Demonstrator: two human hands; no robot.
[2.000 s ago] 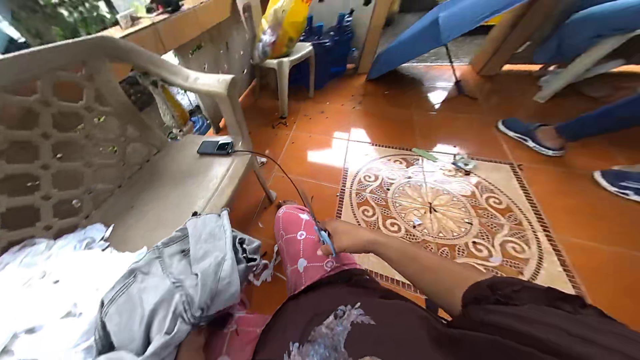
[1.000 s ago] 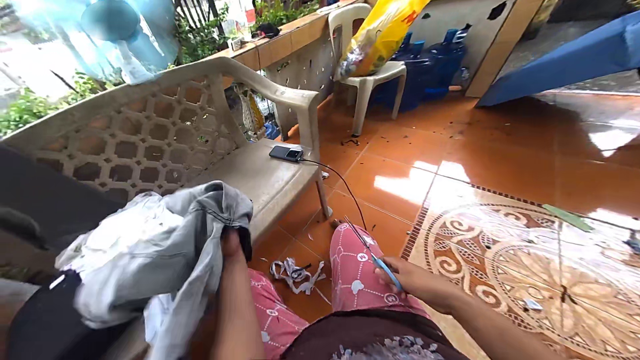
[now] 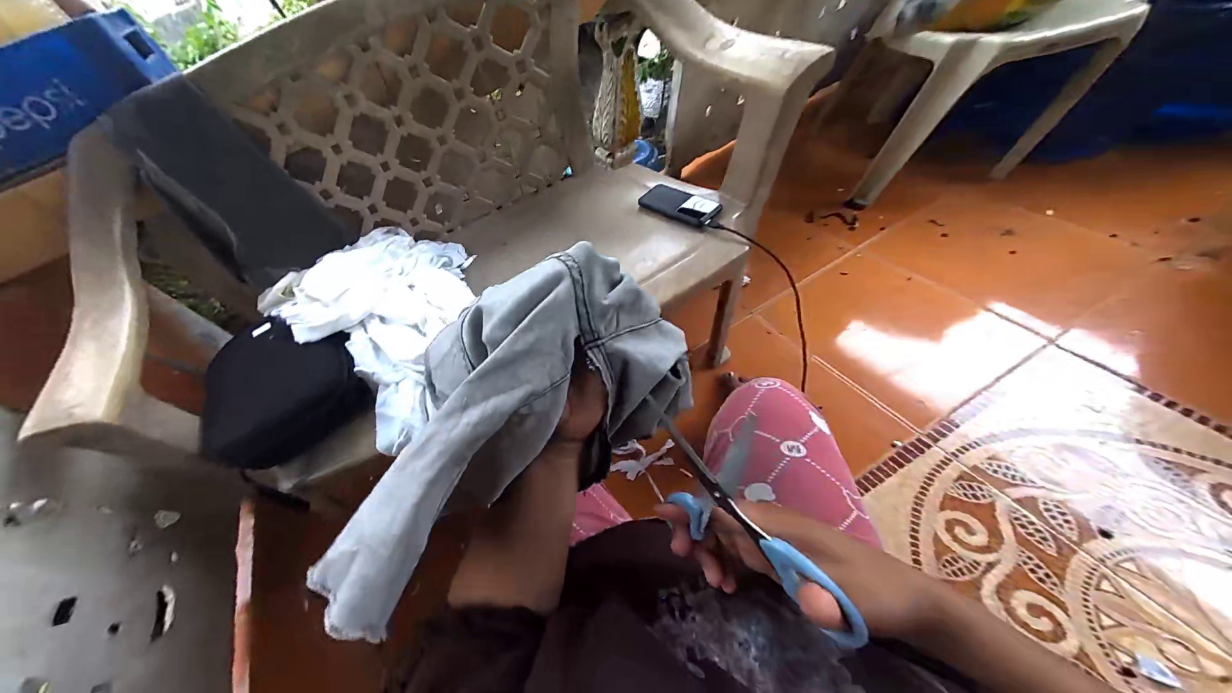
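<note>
My left hand [image 3: 580, 406] holds up a grey denim garment [image 3: 520, 337], its fingers partly covered by the cloth. A long strip of the garment hangs down at lower left. In my right hand [image 3: 741, 549] is a pair of scissors [image 3: 722, 493] with light blue handles. Their blades stand apart, one tip at the garment's right edge. White cloths [image 3: 380, 289] lie heaped on the plastic bench behind the garment.
The beige plastic bench [image 3: 539, 217] carries a black device [image 3: 679, 204] with a cable, and a black bag [image 3: 279, 395]. A blue crate [image 3: 77, 96] stands upper left. A plastic chair [image 3: 1011, 43] is upper right. White scraps [image 3: 643, 460] lie on the tiled floor.
My left hand has lifted the grey garment from the bench side towards my lap. The scissors in my right hand have opened and come up to the cloth. The view has turned left.
</note>
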